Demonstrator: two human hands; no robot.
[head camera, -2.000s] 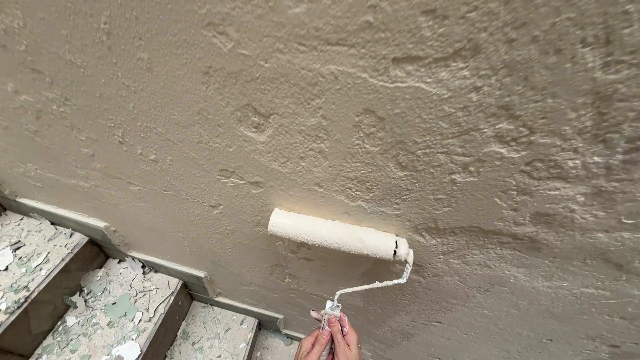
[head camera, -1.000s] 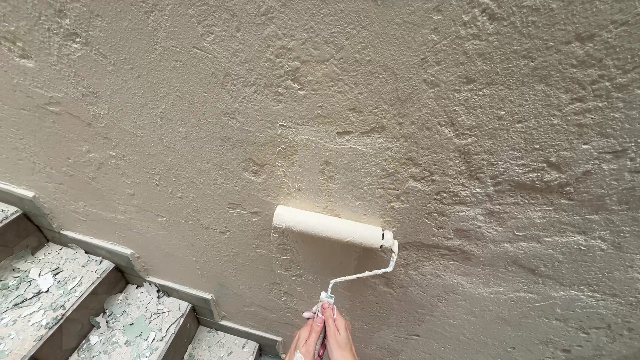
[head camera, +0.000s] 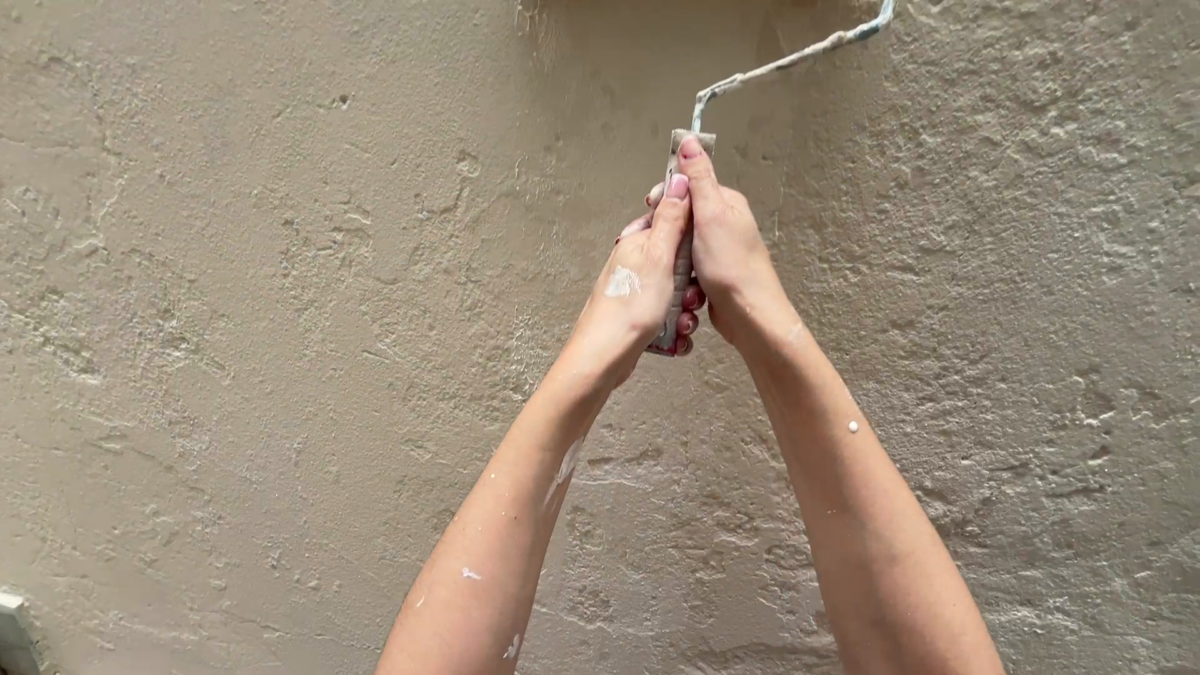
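Observation:
Both my hands are closed around the handle of a paint roller (head camera: 682, 253), near the top middle of the head view. My left hand (head camera: 642, 262) grips from the left, with a smear of pale paint on its back. My right hand (head camera: 729, 234) wraps the handle from the right, its thumb near the handle's upper end. The bent wire frame (head camera: 787, 62), crusted with paint, rises to the upper right. The roller sleeve is out of view above the frame's edge. Behind the hands is a rough plastered wall (head camera: 281, 375) in beige-grey. Paint specks dot both forearms.
The wall's uneven, pitted surface fills nearly the whole view, coarser on the right side. At the lower left edge, a bit of pale skirting trim (head camera: 13, 628) shows.
My hands and the roller have moved up the wall, and both forearms now show. The view has shifted, so the roller sleeve and the debris-covered stairs are no longer seen.

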